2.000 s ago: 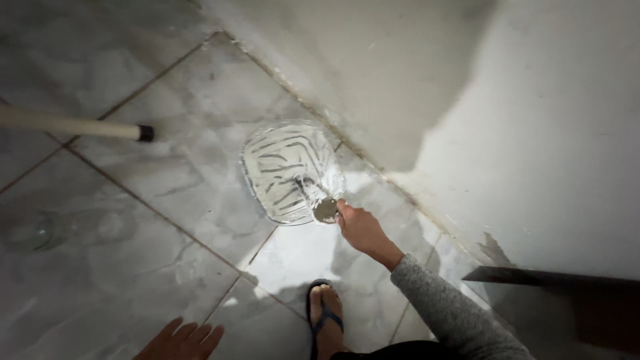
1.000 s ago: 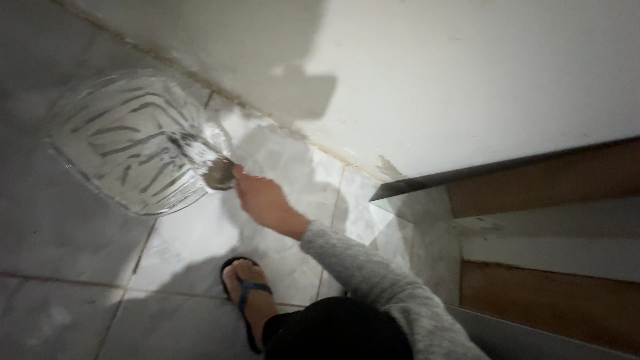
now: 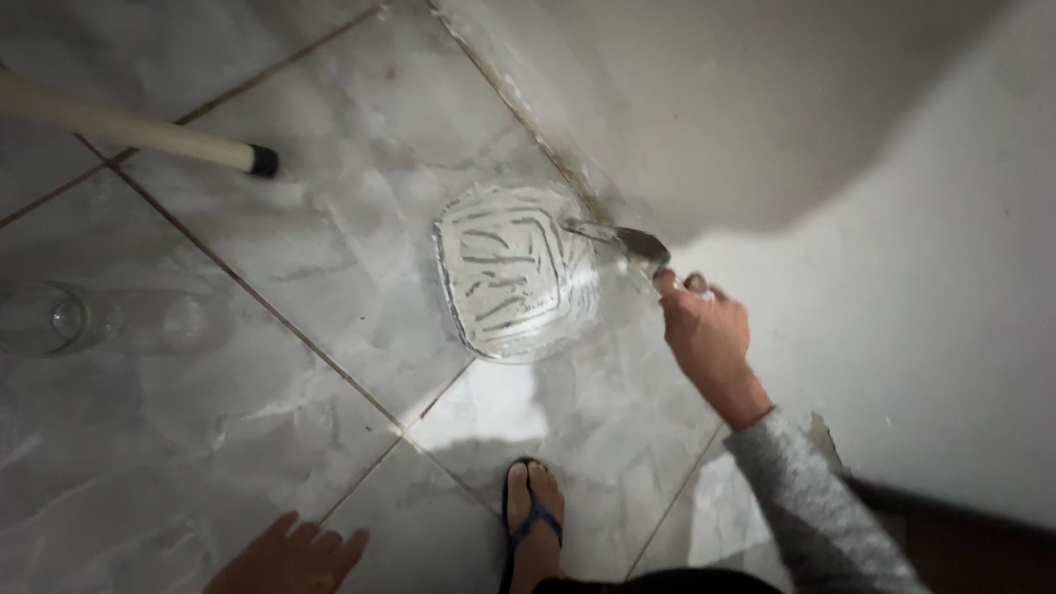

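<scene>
My right hand (image 3: pixel 705 338) grips the handle of what looks like a trowel or scraper (image 3: pixel 631 241), its exact kind blurred. The tool's tip reaches over the right edge of a clear, rounded-square piece of ribbed glass or plastic (image 3: pixel 516 272) that lies on the tiled floor beside the wall. Dark grooved lines run across that piece. At the bottom left, my left hand (image 3: pixel 289 557) hangs above the floor with its fingers apart, and nothing shows in it.
A pale pole with a black end cap (image 3: pixel 206 148) reaches in from the upper left. A clear glass vessel (image 3: pixel 54 318) is at the left edge. The wall (image 3: pixel 907 313) rises at right. A foot in a blue flip-flop (image 3: pixel 532 516) stands below; a dark edge (image 3: pixel 949 516) shows lower right.
My right hand has moved up along the right side of the clear piece, and the tool now lies across its edge. My left hand, out of view one second ago, shows again. The view has swung left.
</scene>
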